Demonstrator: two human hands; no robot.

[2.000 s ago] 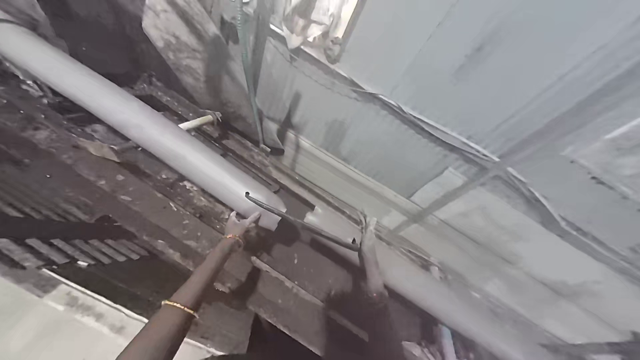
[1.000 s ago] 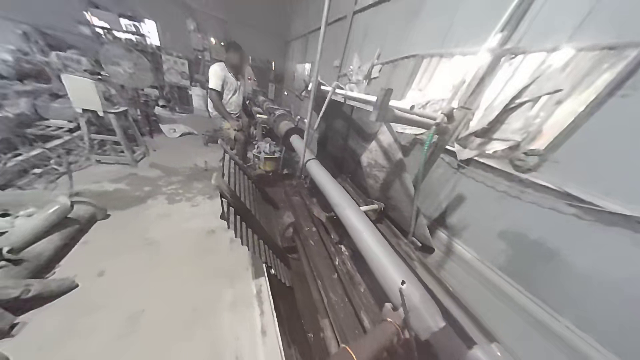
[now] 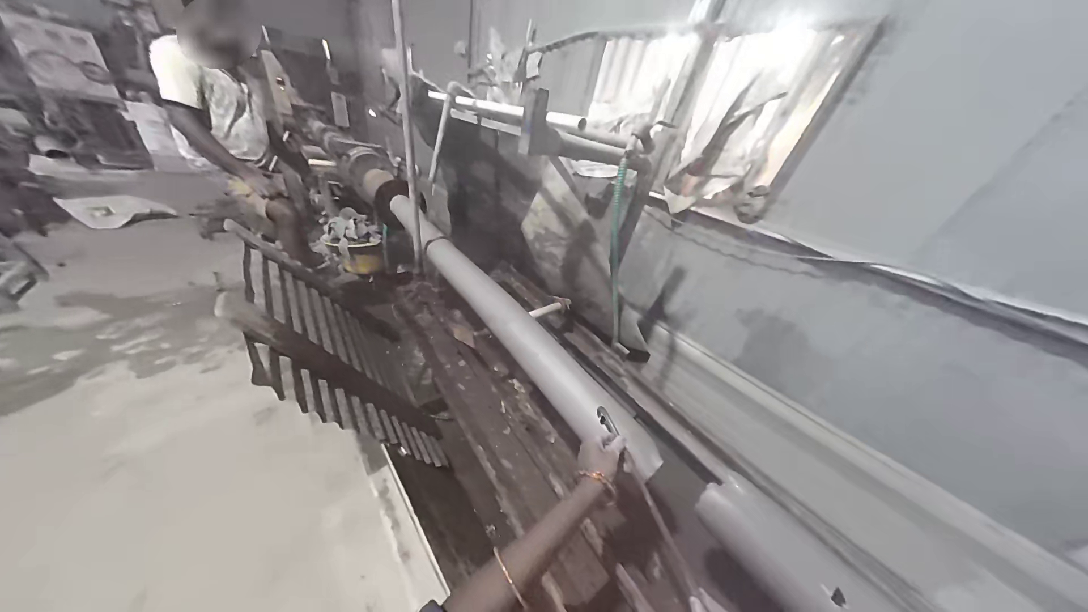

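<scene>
My left hand (image 3: 602, 457), with bracelets on its arm, is closed round a thin metal rod (image 3: 654, 510) whose hooked upper end lies over a long grey pipe (image 3: 535, 340). The hand is at the near end of this pipe. The rod runs down to the bottom edge, where its lower end is hidden. My right hand cannot be made out. Past a dark gap, a second grey pipe (image 3: 782, 535) lies at the lower right, roughly in line with the first. The far end of the first pipe meets a dark round machine part (image 3: 387, 191).
A person (image 3: 225, 119) stands at the machine's far left. Below are a slatted metal rack (image 3: 331, 365) and a yellow container (image 3: 361, 255). An upright pole (image 3: 408, 136) rises by the pipe. A green hose (image 3: 618, 246) hangs near the right wall.
The view has swung up towards the machine and the person. Two seconds ago both my hands were on the rod; now only the left shows, still on it near the pipe end.
</scene>
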